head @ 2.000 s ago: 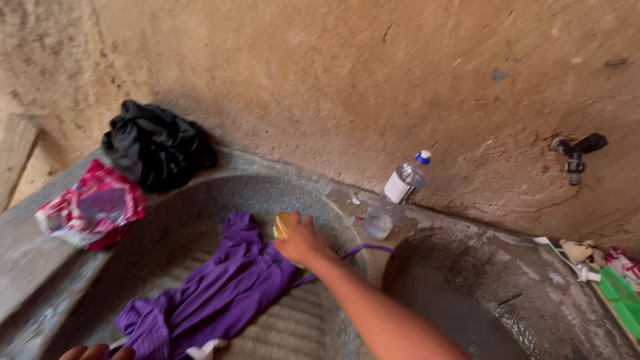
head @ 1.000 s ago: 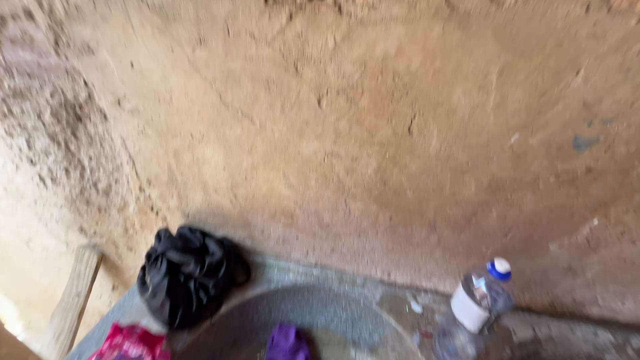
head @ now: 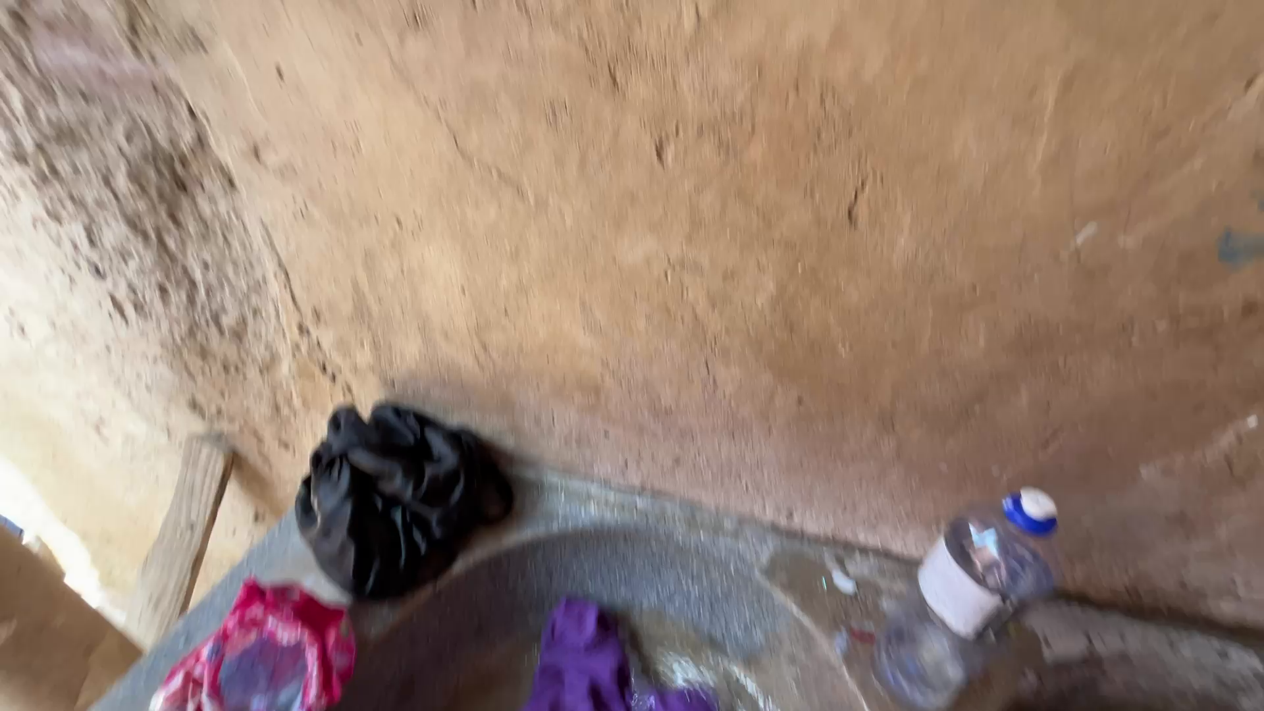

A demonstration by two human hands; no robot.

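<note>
Neither of my hands is in view. Purple wet cloth (head: 583, 657) lies in the stone wash basin (head: 671, 563), cut off by the bottom edge. A bundled black cloth (head: 390, 504) rests on the basin's back left corner, against the wall. Below it, at the lower left, is a pink and white patterned plastic packet (head: 267, 652). To the right of the basin stands a clear plastic bottle (head: 963, 597) with a blue and white cap and a pale label.
A rough, stained plaster wall (head: 741, 247) rises right behind the basin. At the left a wooden plank (head: 183, 533) leans near the basin's outer edge. Small scraps lie on the wet ledge (head: 839, 583) beside the bottle.
The view has tilted up toward the wall. Two seconds ago my right hand held a yellowish object over the purple cloth and my left fingertips showed at the bottom; both hands are now out of view.
</note>
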